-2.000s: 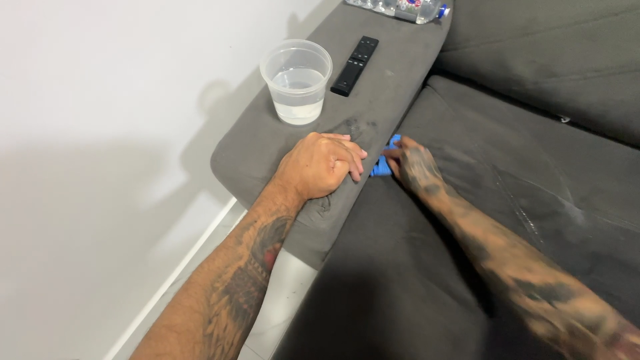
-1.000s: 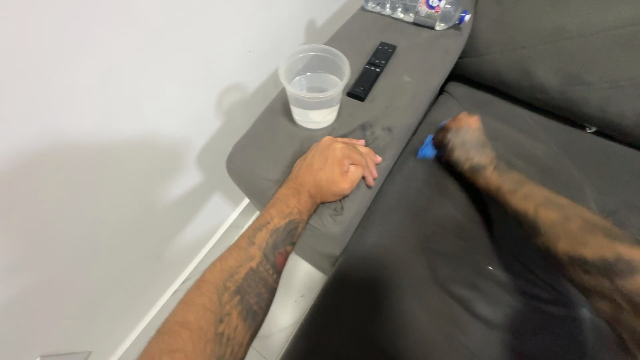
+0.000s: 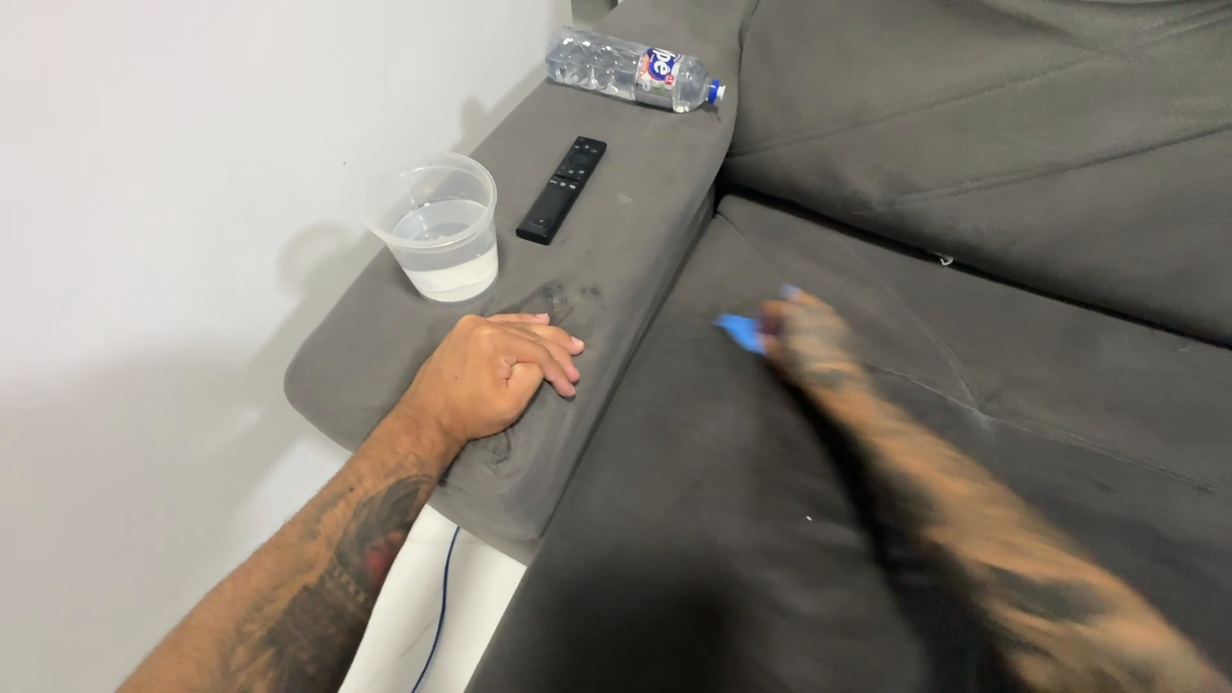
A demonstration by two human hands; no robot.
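Note:
On the grey sofa armrest [image 3: 616,231] rests my left hand [image 3: 500,371], fingers loosely bent and apart, with nothing in it. Just beyond it stands a clear plastic tub [image 3: 443,231] partly filled with clear liquid. My right hand [image 3: 808,337], blurred, is closed on a blue cloth [image 3: 741,333] against the dark grey seat cushion [image 3: 674,462]. Only bits of the cloth show at the fingers. Dark damp-looking marks lie on the armrest by my left fingertips.
A black remote control [image 3: 562,190] lies on the armrest beyond the tub. Farther back, a clear plastic bottle [image 3: 630,69] with a blue cap lies on its side. The sofa backrest [image 3: 982,106] rises behind the seat. A white wall [image 3: 173,192] borders the left side, and a blue cable [image 3: 444,606] runs below the armrest.
My right hand has moved with the blue cloth from the armrest's inner edge rightward onto the seat cushion. My left hand has stayed on the armrest.

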